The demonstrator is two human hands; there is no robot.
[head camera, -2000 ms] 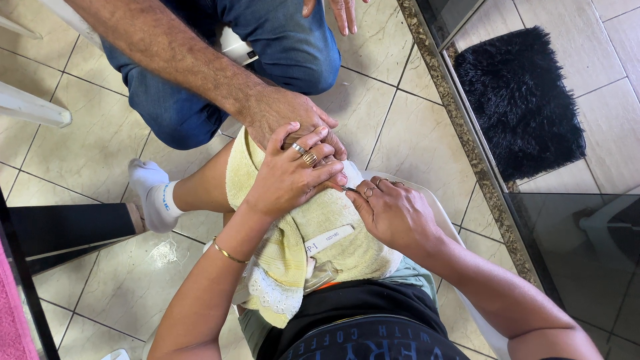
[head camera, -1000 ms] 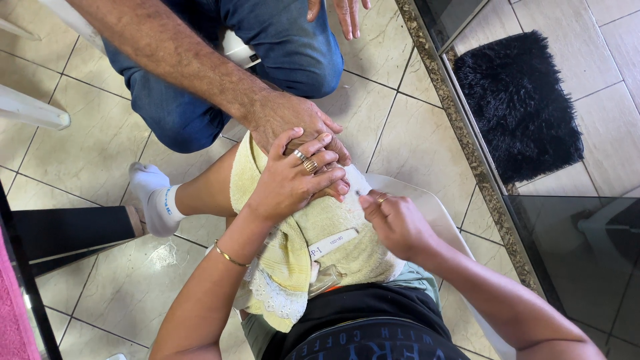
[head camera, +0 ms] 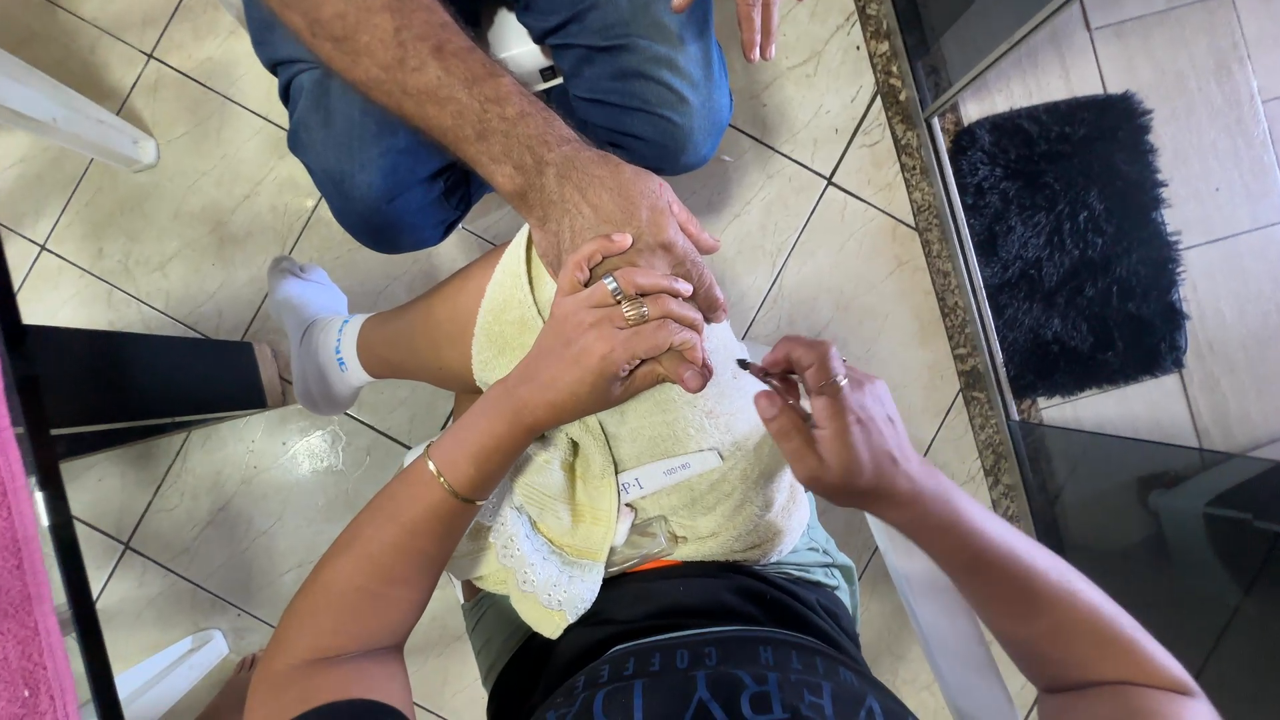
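Observation:
My left hand [head camera: 622, 335], with rings on its fingers, is closed over the fingers of another person's hand [head camera: 625, 215], which rests on a pale yellow towel [head camera: 690, 430] across my lap. To the right of those fingers, my right hand [head camera: 835, 420] holds a small metal cuticle nipper [head camera: 765, 375] between thumb and fingers, its dark tip pointing left and apart from the other person's hand. On the towel below lie a white nail file [head camera: 670, 475] and a small clear container [head camera: 643, 543], partly covered by the towel's folded, lace-trimmed end.
The other person's knees in blue jeans [head camera: 640, 80] are across from me. A dark table leg [head camera: 150, 380] stands at left, with white plastic chair legs [head camera: 75, 110] near it. At right are a metal door track [head camera: 965, 270], dark glass and a black shaggy mat [head camera: 1070, 245].
My right hand has moved right, away from the other person's fingertips, with the nipper still in it. My left hand still holds the other person's fingers.

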